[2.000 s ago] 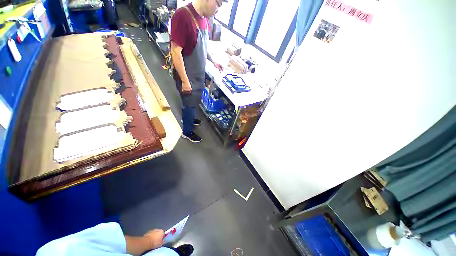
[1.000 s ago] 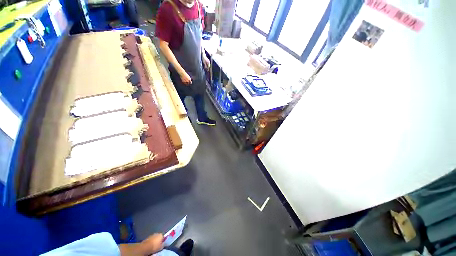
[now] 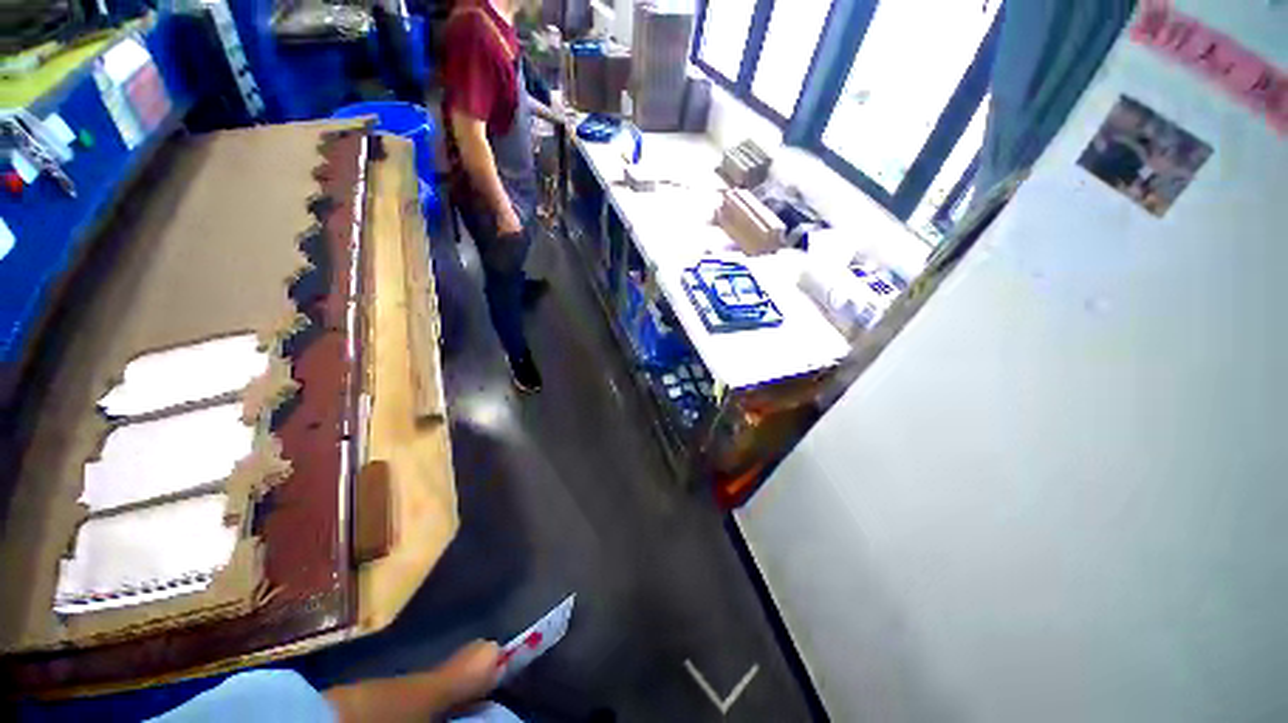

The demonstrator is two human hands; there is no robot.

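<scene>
My left hand (image 3: 466, 675) is at the bottom edge, left of centre, at the end of a light blue sleeve. It is closed on a white paper slip (image 3: 537, 638) with a red mark. The slip sticks out to the upper right from my fingers, above the dark floor. My right hand is not in view.
A cutting table (image 3: 403, 480) at left bears white layered cut panels (image 3: 170, 455) on a brown sheet. A white bench (image 3: 664, 212) with a blue frame (image 3: 730, 295) stands along the windows. A person (image 3: 487, 156) stands between them. A white board (image 3: 1045, 466) fills the right.
The view has moved forward and turned, so the bench and person's surroundings show more fully. The person has moved further along the bench, with one hand now at it. My left hand still holds the slip.
</scene>
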